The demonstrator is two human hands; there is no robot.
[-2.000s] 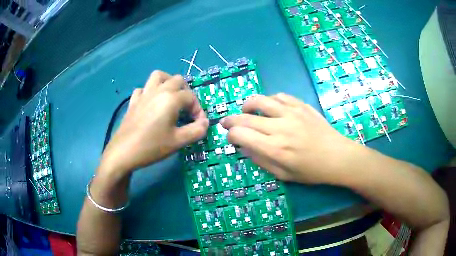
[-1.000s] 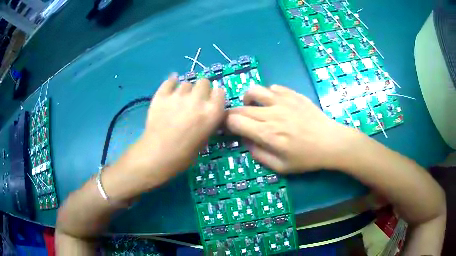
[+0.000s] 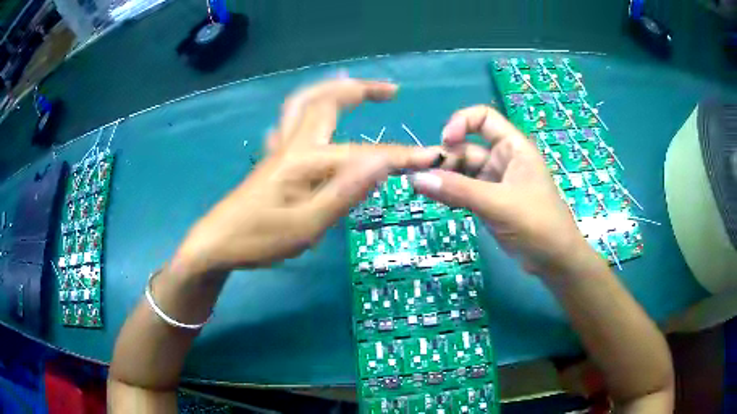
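Observation:
A long green circuit board panel (image 3: pixel 420 307) lies in front of me, its far end partly hidden under my hands. Pale wires stick out past its far edge. A small black piece (image 3: pixel 437 160) shows at my left index fingertip, between my right thumb and fingers. My left hand (image 3: pixel 299 182) is above the table left of the panel, blurred, index finger stretched to the right and other fingers spread; whether it holds anything under the thumb is unclear. My right hand (image 3: pixel 505 182) is over the panel's far right side, thumb and fingers bent around the black piece.
Another green panel with pale wires (image 3: pixel 566 145) lies at the right and a third (image 3: pixel 83 242) at the left, beside a dark flat case (image 3: pixel 31 234). A large pale-yellow roll (image 3: pixel 699 194) stands at the right edge. Red and blue things show below the table at lower left.
My hands have come up off the panel, the left one opening its fingers. The black strip that curved left of the panel no longer shows. The view has shifted, showing more beyond the table.

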